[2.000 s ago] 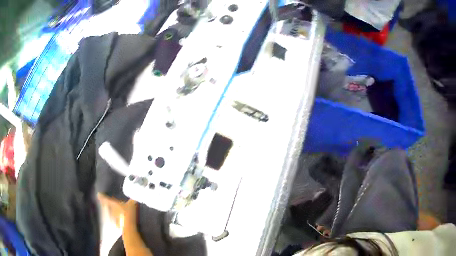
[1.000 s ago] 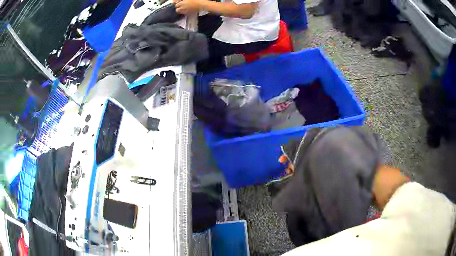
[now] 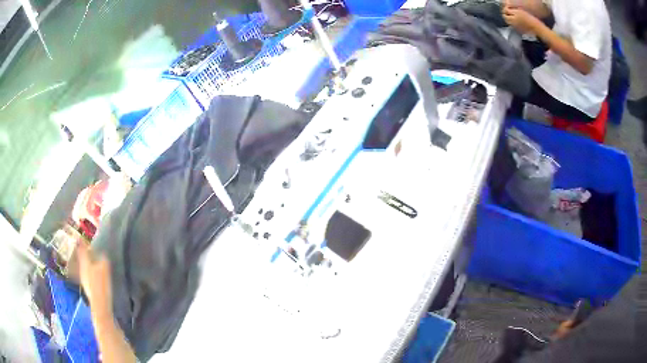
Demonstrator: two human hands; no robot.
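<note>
A dark grey garment (image 3: 191, 184) lies in long folds behind and left of the white sewing machine (image 3: 305, 163). My left hand (image 3: 96, 273) is blurred at the garment's far left edge; whether it grips anything cannot be told. My right hand (image 3: 570, 325) is small and partly hidden at the lower right, with its fingers on a dark garment (image 3: 617, 333) below the blue bin. Black snips (image 3: 399, 204) and a dark rectangular plate or item (image 3: 347, 235) are on the white machine bed.
A solid blue bin (image 3: 553, 273) with clear bags and dark cloth stands right of the table edge (image 3: 454, 248). A person (image 3: 578, 53) sits on a red stool (image 3: 589, 127) at the upper right, by dark cloth. Blue mesh crates (image 3: 159, 124) and thread cones (image 3: 238, 44) are behind the machine.
The view has swung left, bringing my left hand back into sight at the left. My right hand and its garment now show lower, near the bottom right, below the blue bin.
</note>
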